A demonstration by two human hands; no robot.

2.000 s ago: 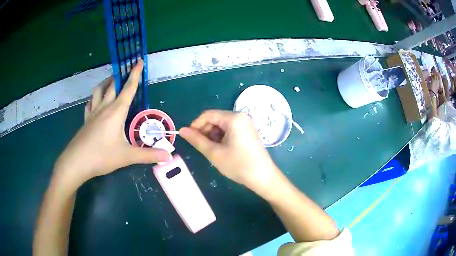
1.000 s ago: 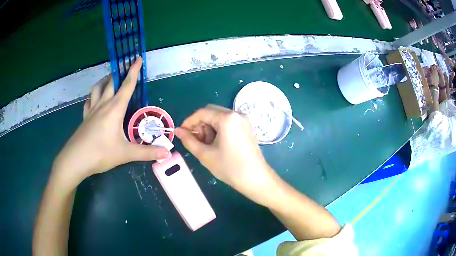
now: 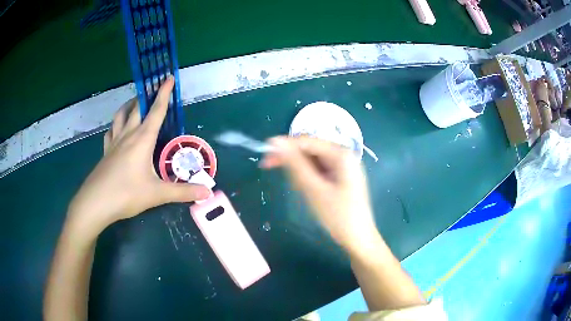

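Note:
A pink handheld fan body (image 3: 230, 241) lies on the bench, with its open ring head (image 3: 187, 162) at the upper end and white paste on the white centre. My left hand (image 3: 128, 169) has its thumb on the white neck piece and its fingers at the blue grid tray (image 3: 152, 50), which stands beyond the head. My right hand (image 3: 325, 178) is blurred and holds the applicator stick (image 3: 241, 140), its tip above the bench right of the head. The white paste dish (image 3: 322, 119) is partly hidden behind my right hand.
A pale scuffed rail (image 3: 263, 68) separates the bench from the green belt (image 3: 300, 22), which carries pink parts (image 3: 422, 10). A white tub (image 3: 443, 97) and a cardboard box (image 3: 514, 100) stand at the right. Another person's hand (image 3: 543, 100) shows beyond the box. A thin stick rests at the dish rim.
My right hand has moved right, drawing the stick out of the fan head towards the dish. My left hand and the fan body have stayed nearly in place.

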